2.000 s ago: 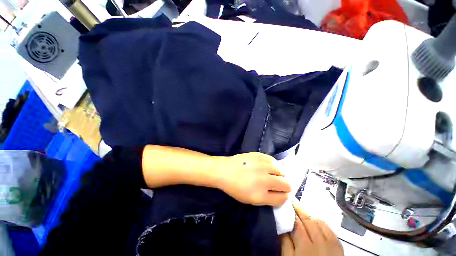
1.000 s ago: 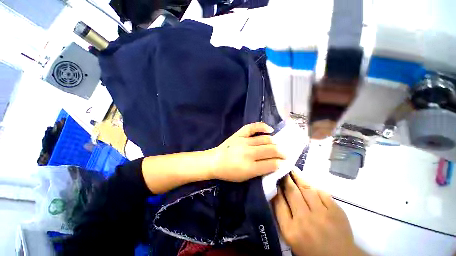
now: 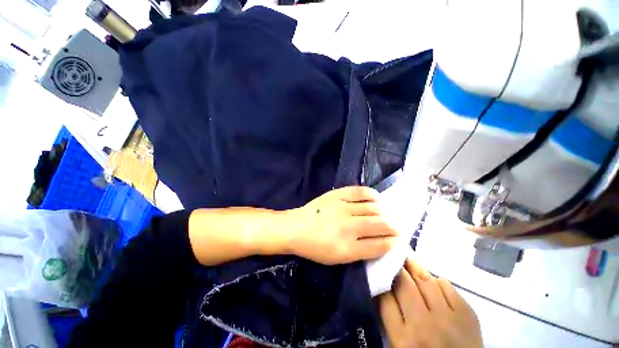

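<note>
Dark navy trousers lie across the machine table, with a frayed whitish edge curve nearer me. A white lining strip runs along the navy band beside the sewing machine. My left hand lies flat on the band, its fingertips on the white strip. My right hand is at the lower end of the strip, its fingertips at the strip's edge; its lower part is cut off by the picture's bottom. Its thumb is hidden. The needle area is just beyond the strip.
A grey vent of a second machine is at upper left. Blue crates and a clear bag are at left. A grey block and a pink and blue item are on the table at right.
The view has shifted between frames, so the machine head sits differently. My hands stay on the band and white strip, with only small shifts of the fingers.
</note>
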